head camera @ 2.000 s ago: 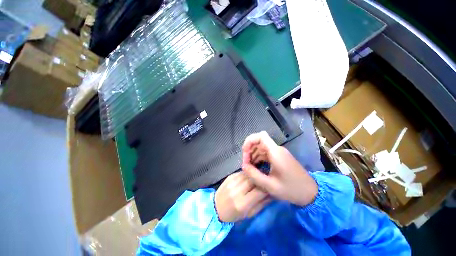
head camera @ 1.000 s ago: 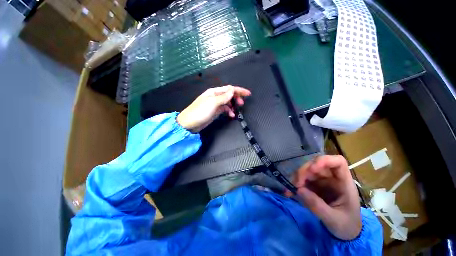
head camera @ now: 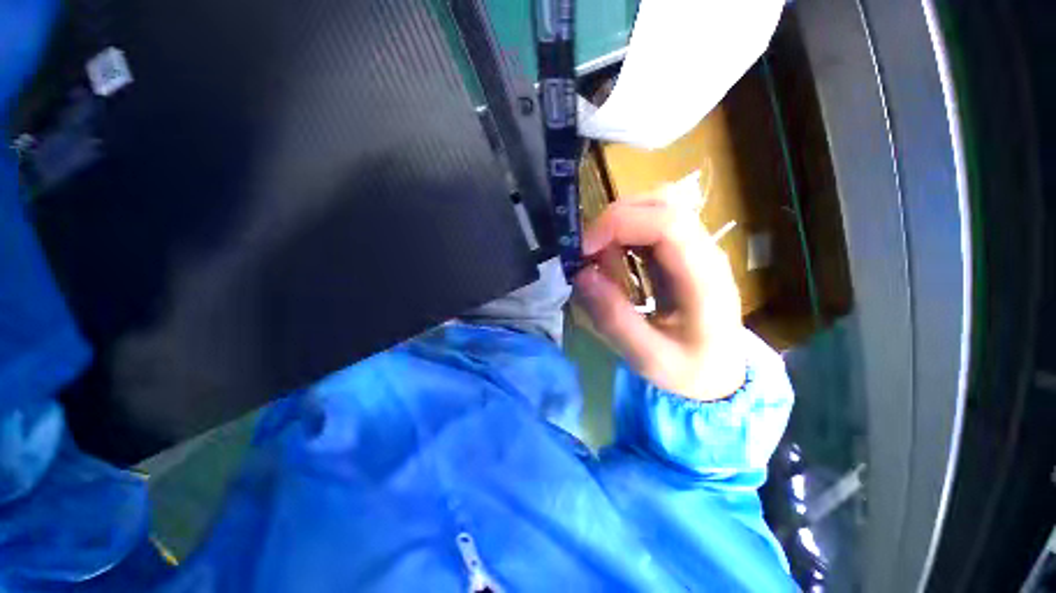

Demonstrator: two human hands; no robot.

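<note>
The black ribbed back cover [head camera: 336, 151] lies across the bench and my lap, at the left and middle of the view. My right hand [head camera: 660, 278] pinches the lower end of the port label [head camera: 562, 151], a narrow black strip with white icons. The strip runs upright beside the cover's right edge and leaves the top of the picture. Whether it touches the cover, I cannot tell. A small white sticker [head camera: 109, 71] and a dark rating label [head camera: 67, 151] are on the cover at the upper left. My left hand is out of view; only its blue sleeve shows at the left.
A white sticker strip [head camera: 695, 64] hangs over the edge of the green bench [head camera: 602, 29]. Below it is an open brown waste carton [head camera: 759, 174] with white scraps. A grey conveyor edge [head camera: 909, 232] runs down the right side.
The view has moved closer and to the right. The port label has gone from across the cover's middle to beside its right edge. My left hand has left the picture.
</note>
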